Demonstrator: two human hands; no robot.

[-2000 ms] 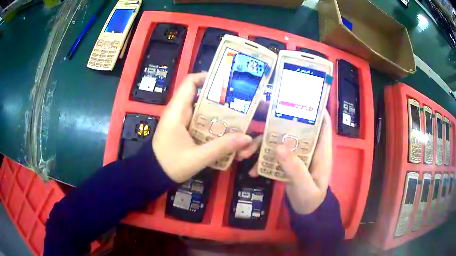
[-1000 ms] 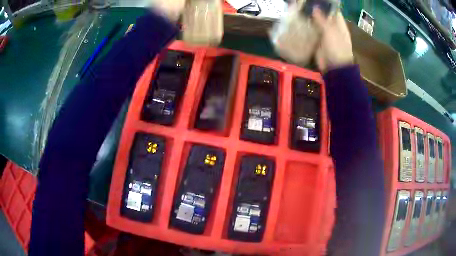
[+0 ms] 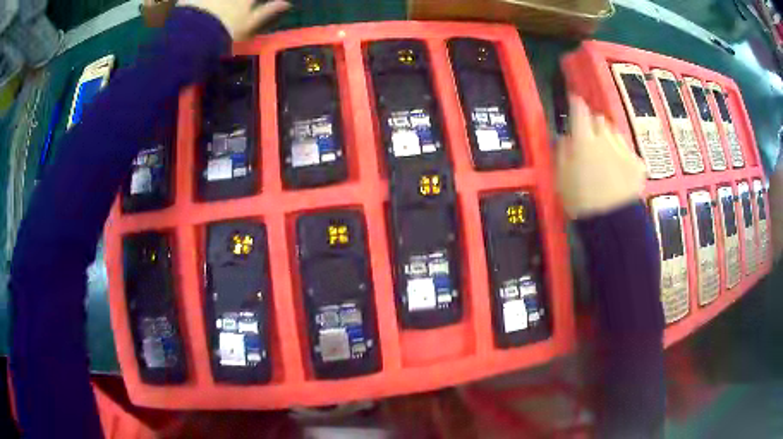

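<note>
The central red tray [image 3: 369,195] holds two rows of phones lying back-up, black backs with gold dots and white labels. One phone [image 3: 425,249] in the lower row sits high, over the divider, its top touching the phone above. My left hand [image 3: 236,12] is at the tray's top edge, partly cut off by the picture's edge, fingers apart, with nothing seen in it. My right hand [image 3: 598,163] is blurred, palm down over the gap between the trays. A black marker pen [image 3: 561,103] lies by its fingertips; whether they touch it is unclear.
A right-hand red tray [image 3: 592,73] holds gold phones face up. A gold phone [image 3: 92,84] with a lit blue screen and a blue pen [image 3: 53,129] lie at upper left. A brown cardboard box [image 3: 515,10] is beyond the central tray. My left sleeve covers the tray's left side.
The phones that were in my hands are out of them. The formerly empty lower-row pocket now has a phone. My right hand has come down beside the tray. The view has shifted.
</note>
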